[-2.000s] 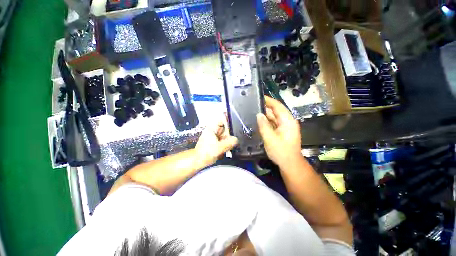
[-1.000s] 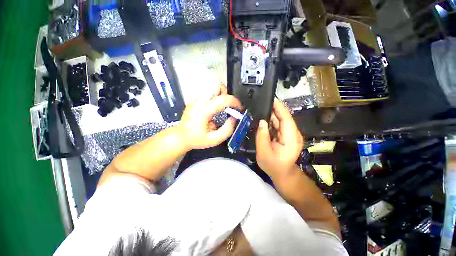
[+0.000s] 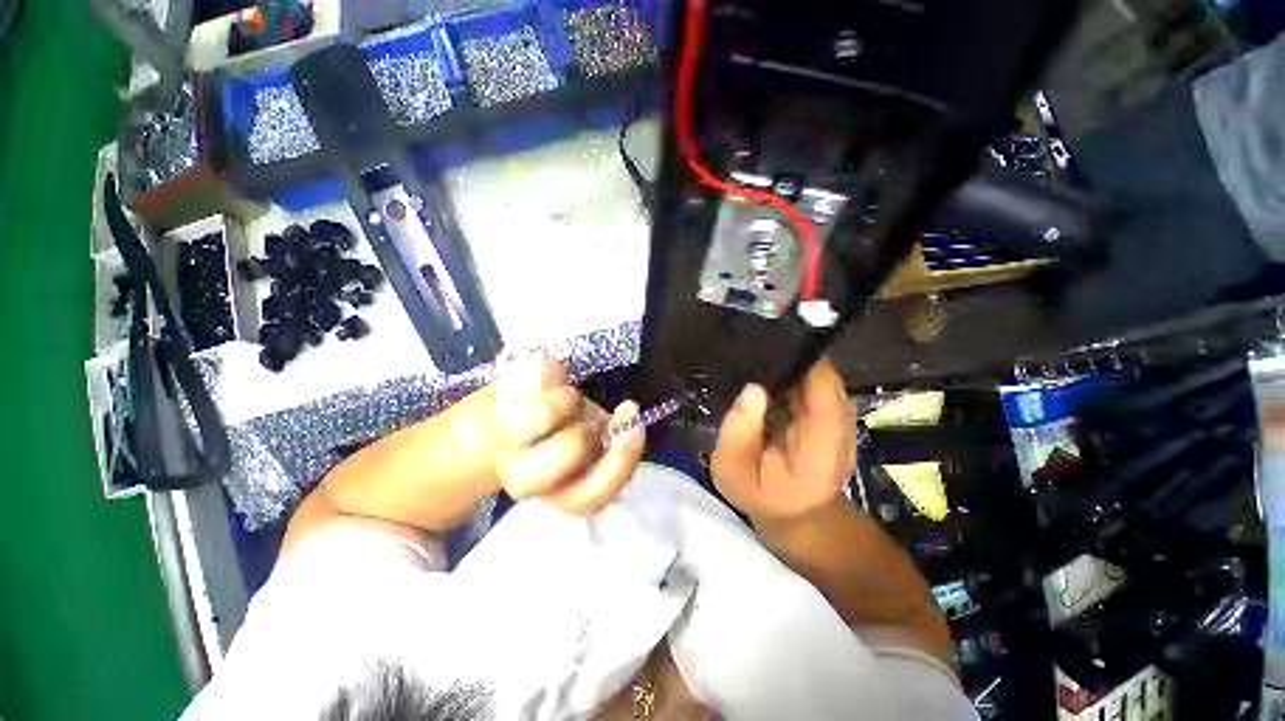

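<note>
A long black lock panel (image 3: 677, 324) is held open side up, large and close to the camera. Inside sit a silver hub plate (image 3: 758, 258) and a red wire (image 3: 688, 99) with a white plug (image 3: 817, 313). A black lever handle (image 3: 1015, 211) sticks out to the right. My right hand (image 3: 789, 444) grips the panel's lower end. My left hand (image 3: 557, 437) pinches a thin, pale, dark-marked strip (image 3: 648, 417) whose far end points at the panel's lower end; whether it touches is unclear.
A second lock panel (image 3: 423, 268) lies to the left, beside a heap of black knobs (image 3: 303, 282). Blue bins (image 3: 409, 88) of silvery hardware stand behind. Black frames (image 3: 176, 380) hang at far left. A cardboard box is partly hidden behind the lever.
The panel has come up closer to the camera and tilted, its top swinging right. My left hand has moved slightly down and left; the blue and white strip in it now shows narrow, nearly edge-on.
</note>
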